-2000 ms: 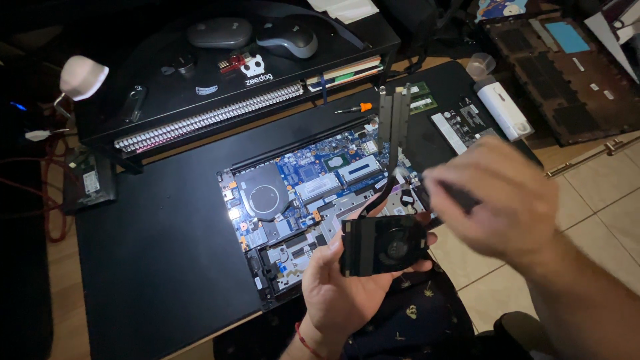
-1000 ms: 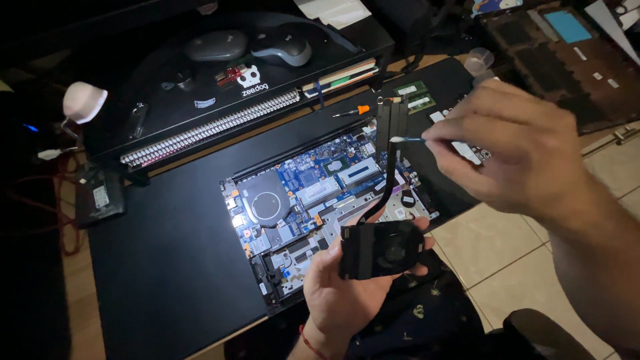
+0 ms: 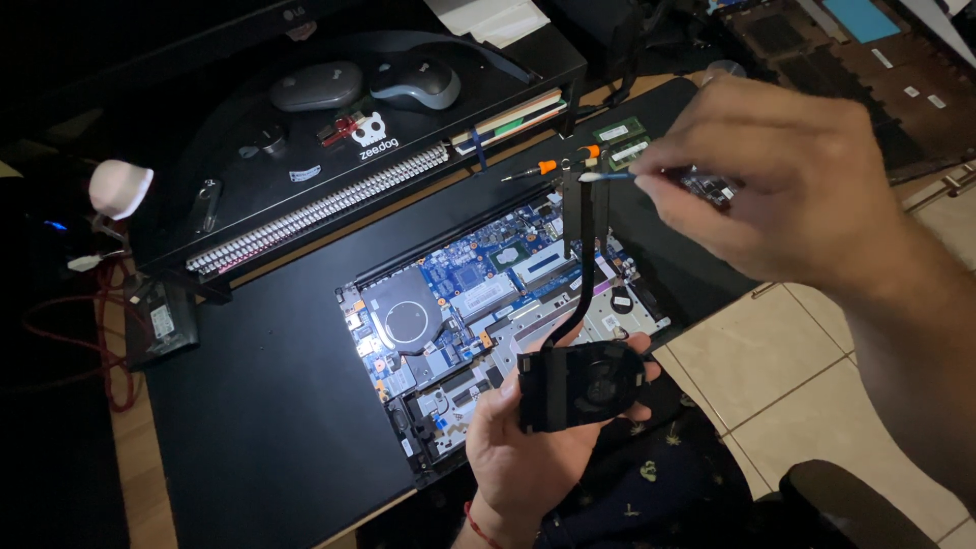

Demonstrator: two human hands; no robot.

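My left hand [image 3: 526,457] grips a black laptop cooling fan [image 3: 583,385], whose dark heat pipe [image 3: 587,282] rises to a flat plate assembly [image 3: 572,210] at its far end. In my right hand [image 3: 778,168] is a cotton swab [image 3: 606,176], pinched between thumb and fingers, its white tip at the far end of that assembly; whether it touches is hard to tell. Beneath lies an opened laptop base [image 3: 488,328] with its blue motherboard [image 3: 465,259] bare, a second round fan [image 3: 404,320] at its left and a bare processor chip [image 3: 508,257] near its back edge.
Behind the laptop are an orange-and-black screwdriver [image 3: 530,171] and green memory modules [image 3: 619,131]. A black monitor shelf [image 3: 252,206] holds two mice [image 3: 418,84], with a spiral notebook [image 3: 320,210] under it. The laptop's bottom cover [image 3: 831,91] lies at the upper right, and an external drive [image 3: 164,320] at the left.
My right hand has brought the swab from the right over to the heat pipe assembly, then a little toward its far end. My left hand keeps hold of the fan.
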